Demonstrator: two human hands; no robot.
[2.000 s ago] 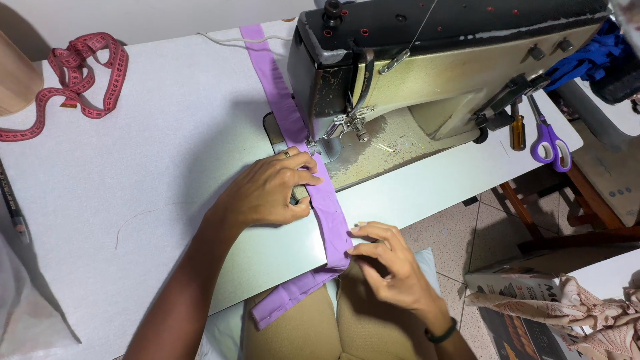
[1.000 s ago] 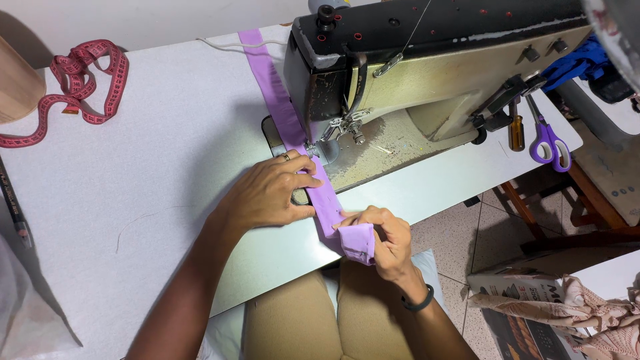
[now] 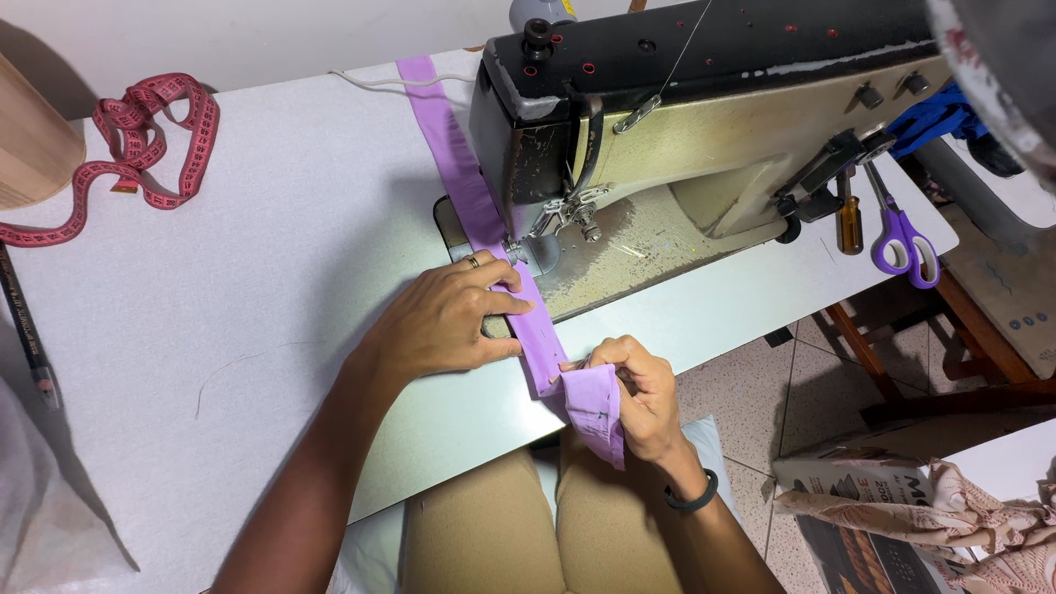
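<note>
A long strip of purple fabric runs from the table's back edge, under the presser foot of a sewing machine, toward my lap. Just in front of the foot, my left hand lies on the table with fingertips pressing the strip's left side; a ring is on one finger. At the table's front edge my right hand pinches the strip between thumb and fingers, and its near end folds over and hangs down. Small dark marks show on that end. The needle tip is hard to make out.
At the left lie a red tape measure and a dark pencil. Purple-handled scissors and a yellow-handled screwdriver are at the table's right end. A patterned cloth rests on a box at lower right. A white cable crosses the strip.
Two seconds ago my right hand was apart from the strip, fingers open; by one second ago it had taken hold of the near end and lifted it. My left hand has stayed near the foot.
</note>
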